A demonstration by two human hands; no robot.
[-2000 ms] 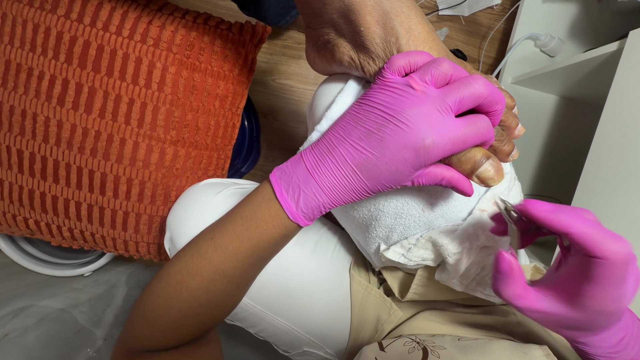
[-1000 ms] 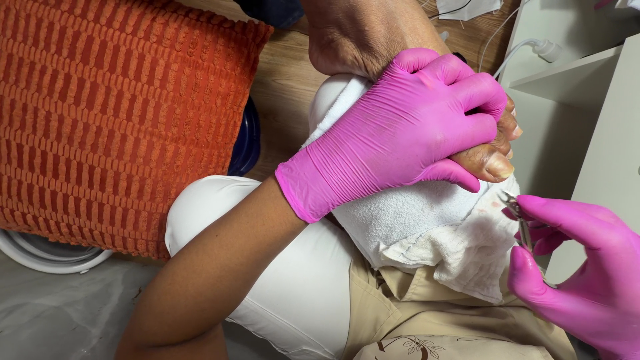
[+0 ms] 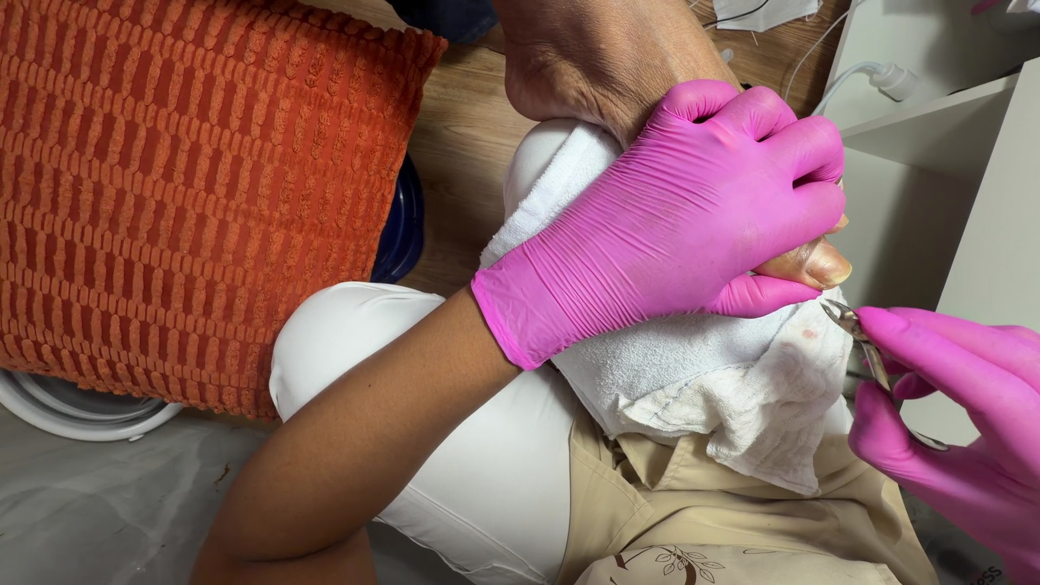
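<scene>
My left hand (image 3: 682,211), in a pink glove, grips the front of another person's bare foot (image 3: 609,57); the big toe (image 3: 812,262) sticks out past my thumb. At the right, my right hand (image 3: 959,406), gloved the same, holds metal cuticle nippers (image 3: 873,357). Their jaws point up and left, just below the big toe and apart from it. Under the foot lies a white terry towel (image 3: 666,357) over my knee, with a crumpled white cloth (image 3: 764,398) on it that bears a small pinkish spot.
An orange ribbed cushion (image 3: 203,187) fills the upper left, with a dark blue basin (image 3: 402,227) behind its edge and a white round rim (image 3: 89,418) below. White shelving (image 3: 926,122) with a cable plug (image 3: 894,81) stands at the right. My beige apron (image 3: 731,504) covers my lap.
My right hand has moved a little to the right since two seconds ago, and the nippers now show more plainly. My left hand keeps its hold on the foot.
</scene>
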